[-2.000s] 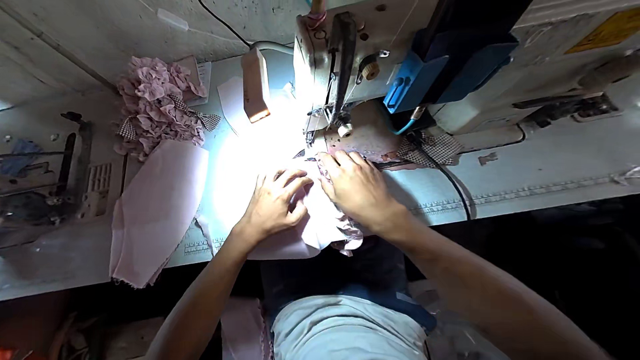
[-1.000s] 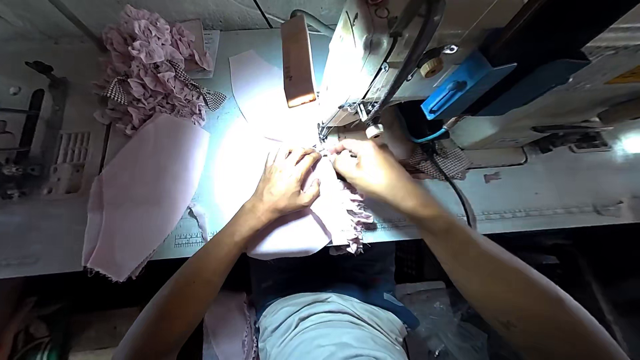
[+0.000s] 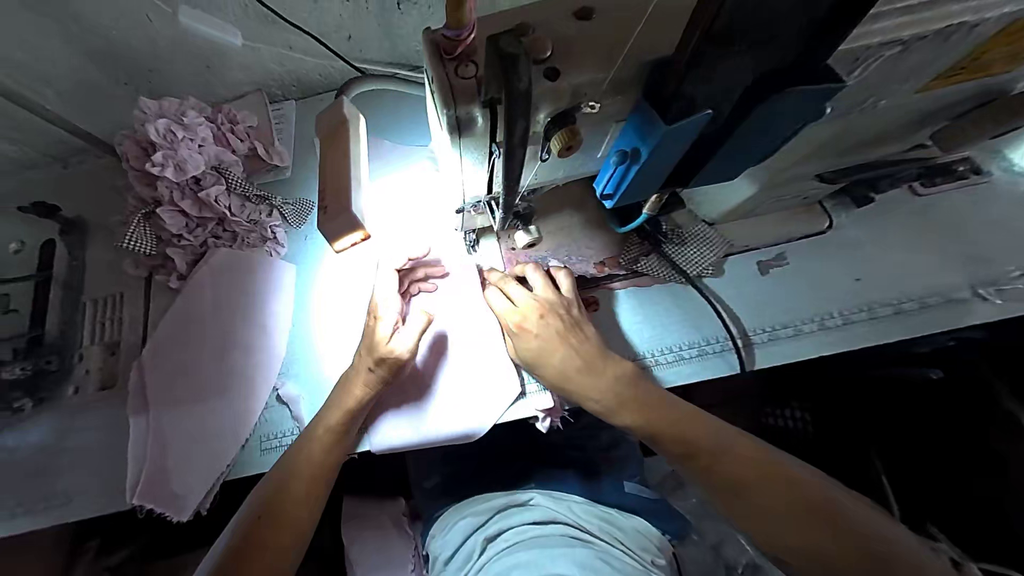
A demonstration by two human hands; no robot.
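Observation:
A pale pink fabric panel [image 3: 448,376] lies under the needle area of an industrial sewing machine [image 3: 472,160], brightly lit. My left hand [image 3: 400,312] is over the panel's left part, fingers apart and partly curled, holding nothing that I can see. On the panel's right edge, just in front of the presser foot [image 3: 472,240], my right hand [image 3: 544,324] presses with bent fingertips; whether it pinches the cloth is hidden. A bit of ruffled pink fabric [image 3: 550,416] hangs at the table's front edge, below my right hand.
Left of the work lie a stack of pink fabric panels [image 3: 212,376] and gathered pink ruffles [image 3: 192,176] with checked strips. A box-shaped lamp [image 3: 342,176] stands beside the machine. Checked cloth [image 3: 688,248] and a black cable [image 3: 712,312] lie at the right.
My left hand has opened and moved left, away from the presser foot. The panel now lies flatter and wider between my hands, and less of the ruffle shows. The view has shifted.

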